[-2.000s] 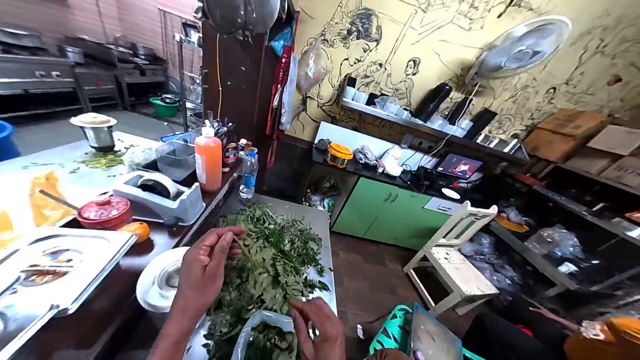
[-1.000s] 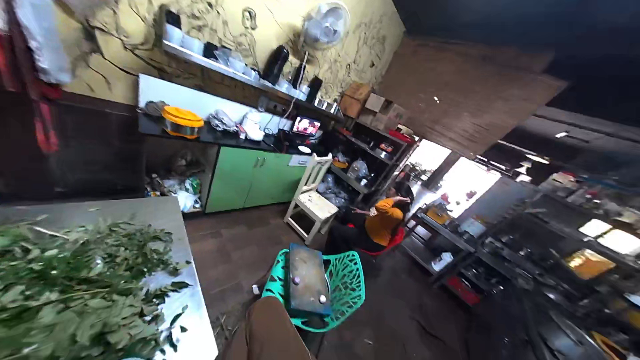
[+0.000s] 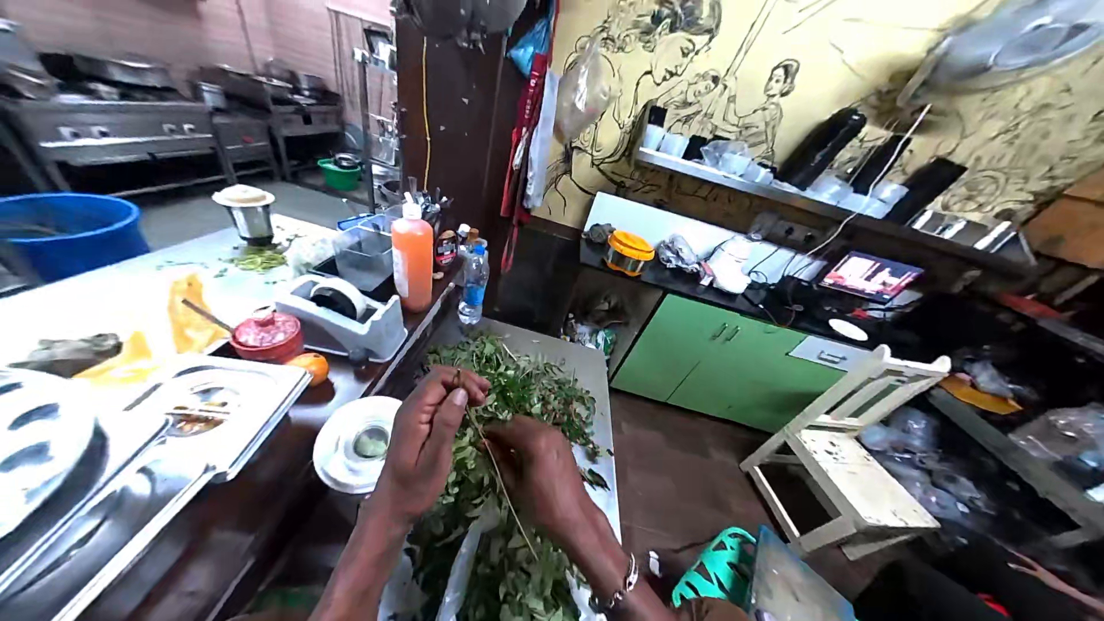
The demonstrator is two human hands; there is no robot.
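Observation:
Over a heap of leafy green sprigs [image 3: 552,388] on a metal table, my left hand [image 3: 435,431] pinches the upper end of a thin leaf stem [image 3: 509,492] between thumb and fingers. My right hand [image 3: 535,466] is closed around the same stem just below, its fingertips partly hidden; a bracelet circles that wrist. The stem hangs down across the leaves. Below my hands, a plastic bag [image 3: 461,565] lies open among more leaves. A white plate with a small bowl [image 3: 355,444] is left of my left hand.
On the left counter are steel trays [image 3: 250,379], a red lidded pot [image 3: 267,336], a tape dispenser [image 3: 345,315] and an orange bottle [image 3: 412,259]. A water bottle [image 3: 473,289] stands behind the leaves. A white chair [image 3: 854,474] and a green plastic chair [image 3: 716,565] are at right.
The view swung right and came back. Two seconds ago my hands were apart, the right one low by the bag; now they are close together on one stem.

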